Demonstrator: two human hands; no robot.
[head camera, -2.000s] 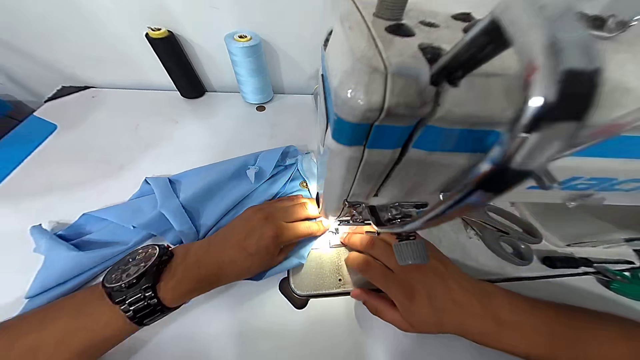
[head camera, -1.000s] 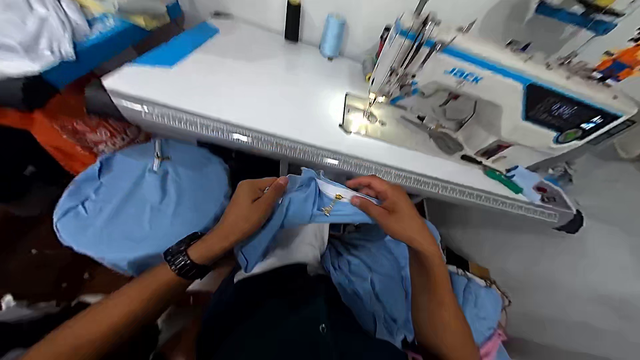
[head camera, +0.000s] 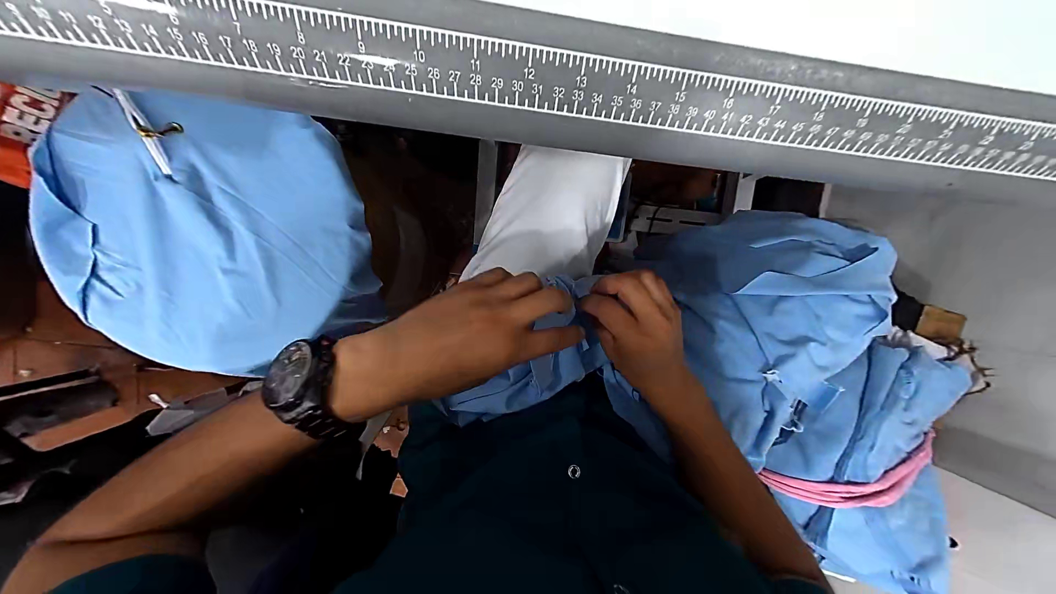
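Note:
My left hand (head camera: 470, 334), with a dark wristwatch (head camera: 301, 388) on its wrist, pinches a piece of light blue fabric (head camera: 528, 375) held over my lap. Close to its right, my right hand (head camera: 635, 326) grips the same cloth between thumb and fingers. The gathered fabric shows between the two sets of fingertips, which are a short way apart. The fingers cover much of the held part. White cloth (head camera: 561, 206) lies just beyond the hands, under the table edge.
A grey table edge with a printed ruler (head camera: 528, 78) crosses the top. At left sits a round form covered in blue fabric (head camera: 223, 239), with a metal fastening on it. To the right is a heap of blue garments (head camera: 792, 330), with a pink cloth band (head camera: 858, 491) around part of it.
The view has tipped down, and the sewing machine is out of sight. Two seconds ago both hands were at its needle; now they hold the blue fabric over my lap, closer together than one second ago.

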